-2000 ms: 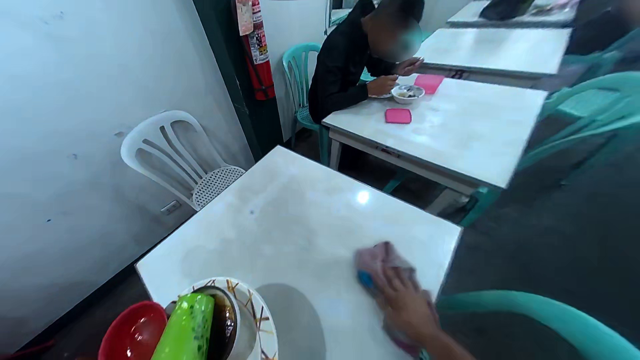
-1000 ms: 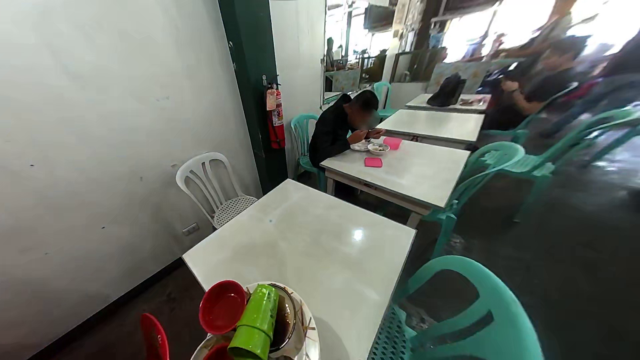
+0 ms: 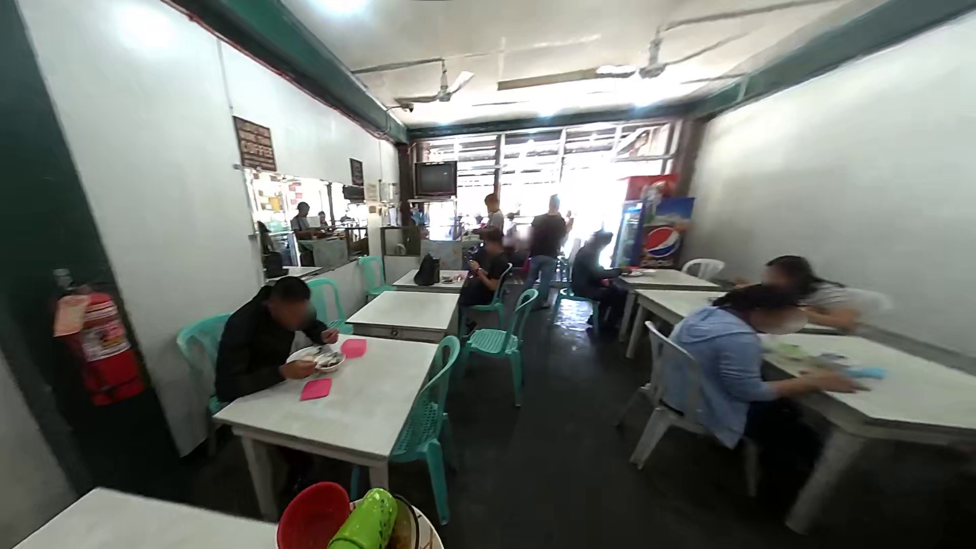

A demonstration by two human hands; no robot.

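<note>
Neither my left hand nor my right hand shows in the head view. At the bottom edge, a red plastic bowl [image 3: 314, 515] and a green plastic cup [image 3: 367, 521] lying on its side rest together on a patterned plate [image 3: 428, 531], beside a dark-rimmed bowl partly cut off by the frame. What holds this stack is hidden below the frame. To its left is the corner of a white table [image 3: 152, 523].
A person in black eats at a white table [image 3: 381, 396] ahead. Green plastic chairs [image 3: 499, 341] line the dark aisle floor [image 3: 564, 427]. At right, people sit at white tables [image 3: 923, 381]. A red fire extinguisher [image 3: 107, 347] hangs at left; people stand near the bright front.
Two seconds ago my right hand was wiping the near table with a cloth; it is out of view now. The view has swung up and right, showing the whole room.
</note>
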